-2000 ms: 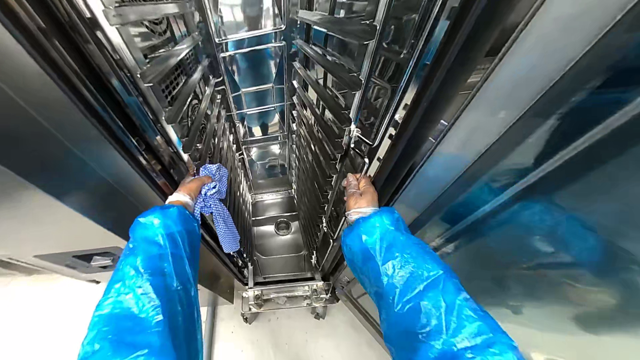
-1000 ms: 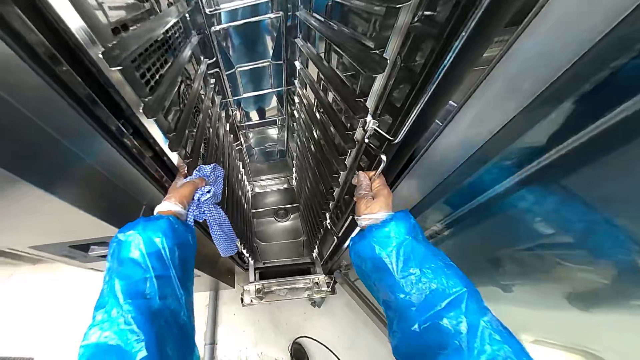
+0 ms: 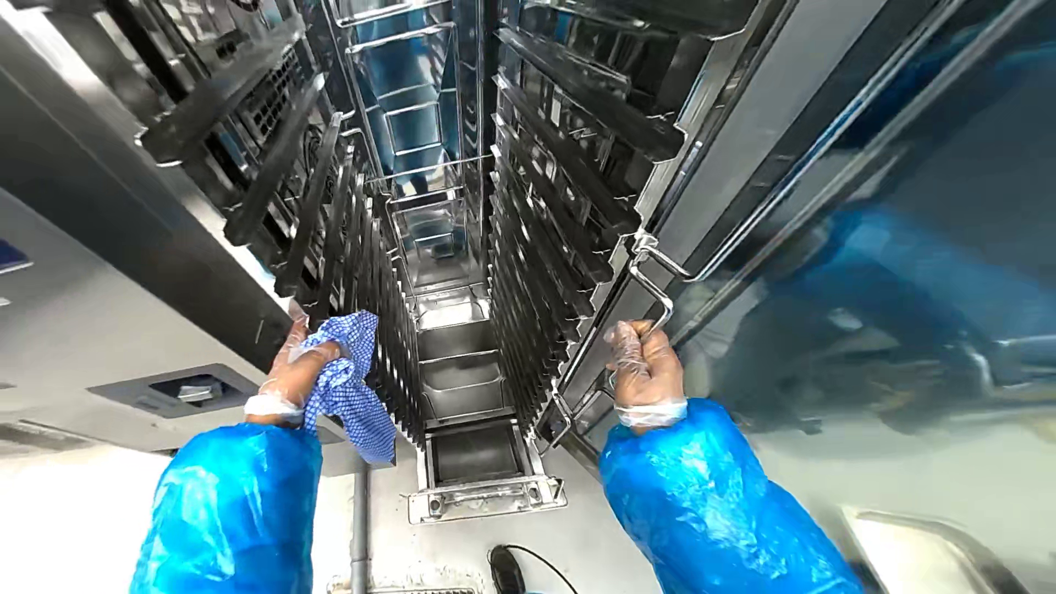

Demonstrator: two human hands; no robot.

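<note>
A tall metal tray rack on a low base frame stands in a steel cabinet that looks like a large oven. My left hand, in a clear plastic glove and blue sleeve, holds a blue-and-white checked cloth at the left edge of the opening. My right hand, gloved likewise, is closed around the lower end of a bent metal wire handle at the rack's right front.
The cabinet's left front panel has a recessed latch. To the right is a glossy door. On the floor below are a dark shoe, a thin black cable and a grey pipe.
The rack's lower front end has come out farther from the cabinet, with my right hand still at its handle. A shoe now shows below. The view has shifted.
</note>
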